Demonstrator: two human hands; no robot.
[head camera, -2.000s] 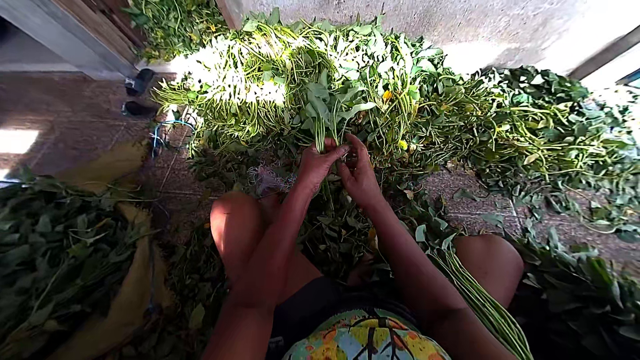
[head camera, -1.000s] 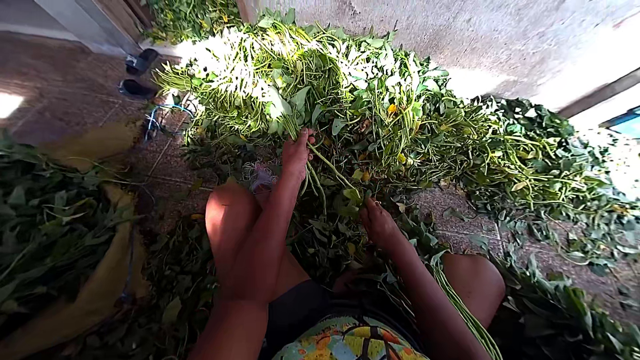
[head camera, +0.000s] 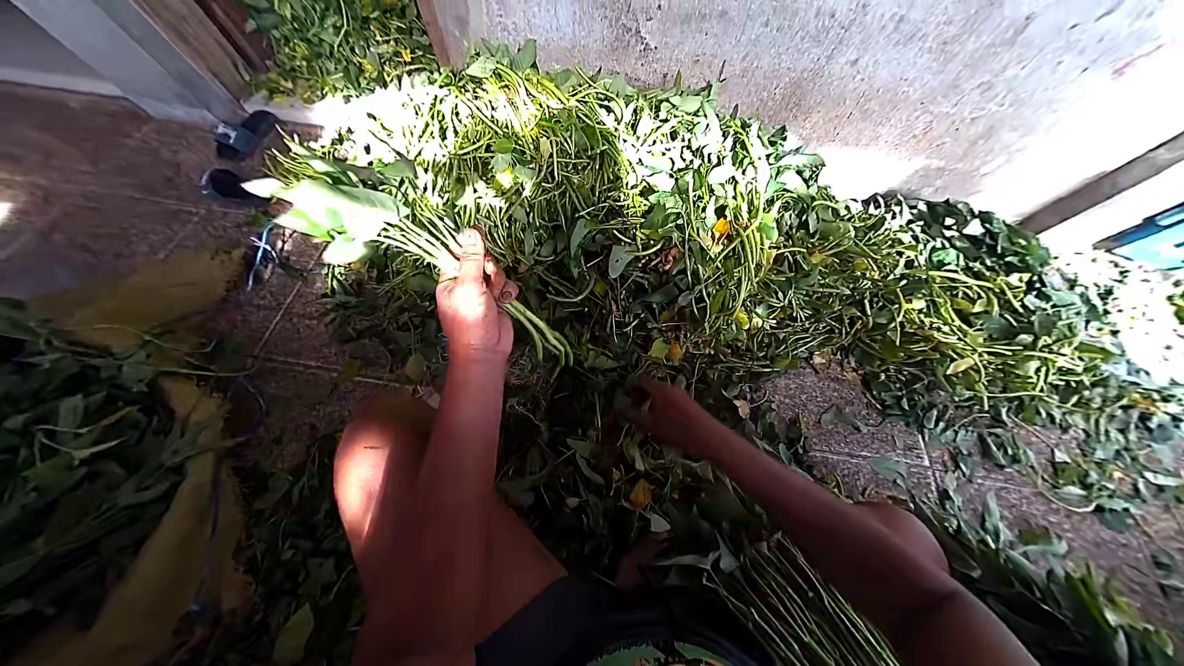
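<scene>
A bunch of leafy green stems (head camera: 407, 231) is gripped in my left hand (head camera: 474, 291), its broad leaves pointing left and the stem ends sticking out on the right. Behind it lies a long heap of leafy green vines (head camera: 573, 166), partly in bright sunlight. My right hand (head camera: 652, 407) is over the dark loose leaves in front of me, blurred and in shade; whether it holds anything cannot be told. Long green stems (head camera: 795, 601) lie by my lap, under the right forearm.
A yellowish sack (head camera: 176, 536) with dark leaves (head camera: 83, 481) spreads at the left. Dark sandals (head camera: 231, 185) and blue cord (head camera: 264, 254) lie on the tiled floor (head camera: 120, 194). A concrete wall (head camera: 786, 83) stands behind the heap, and more greenery (head camera: 342, 37) is beyond its corner.
Two seconds ago both hands were together at the bunch. My left hand has moved left with the bunch, and my right hand has come away from it, down to the loose leaves.
</scene>
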